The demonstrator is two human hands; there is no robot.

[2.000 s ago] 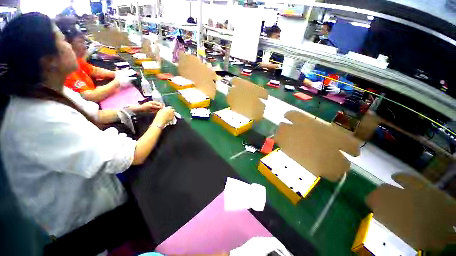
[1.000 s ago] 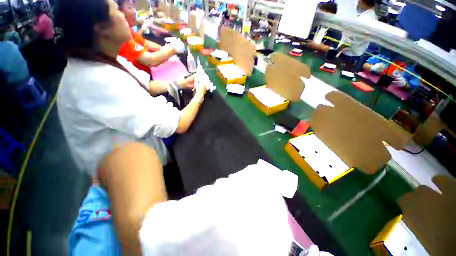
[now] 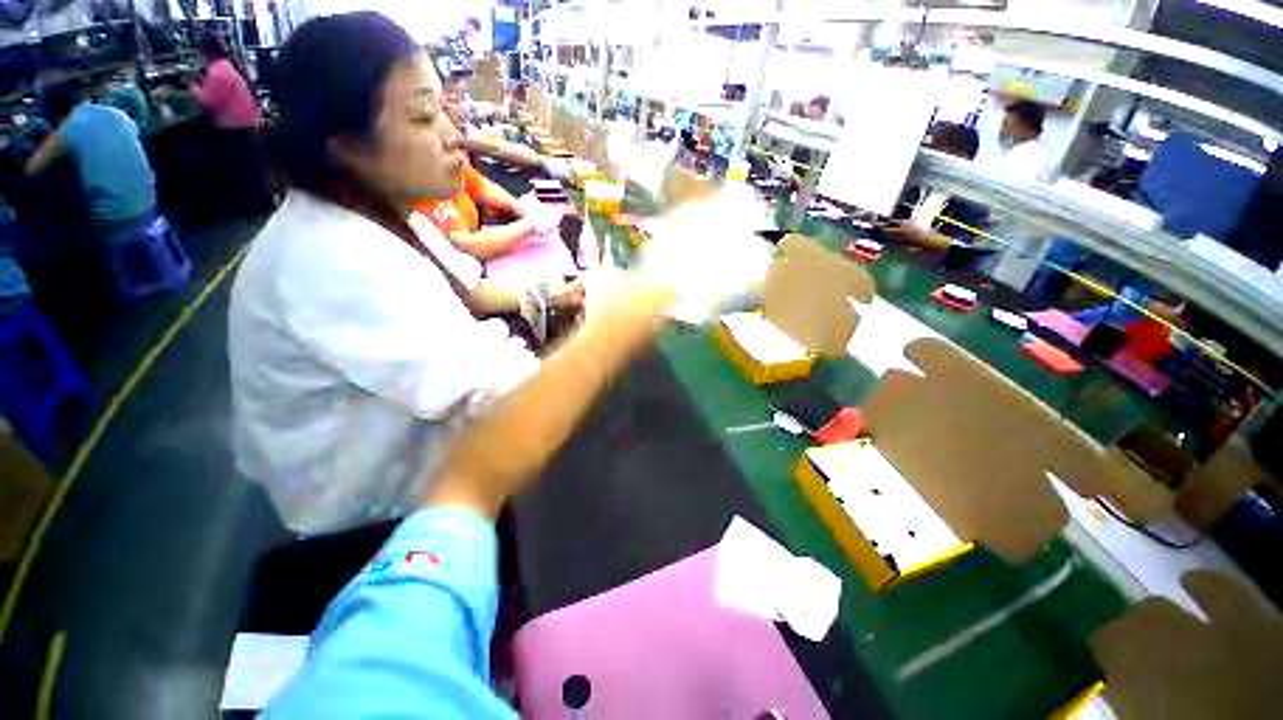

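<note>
My left hand [image 3: 704, 260], in a white glove at the end of a blue-sleeved arm, reaches far forward over the black bench edge and the green belt. It is blurred, and its fingers and anything in them cannot be made out. My right hand is out of the picture. The pink mat [image 3: 661, 640] lies at the bottom centre, with a black round dot. White wipes or papers [image 3: 781, 584] lie at its far right corner.
A seated coworker in white [image 3: 352, 338] is close on the left, partly behind my arm. An open yellow carton [image 3: 879, 513] stands on the green belt [image 3: 746, 443] with its brown lid raised. A red piece [image 3: 841, 426] lies behind it.
My left arm has come in from the bottom edge and stretched forward, so the gloved hand has moved from over the mat to far ahead. The view has turned left.
</note>
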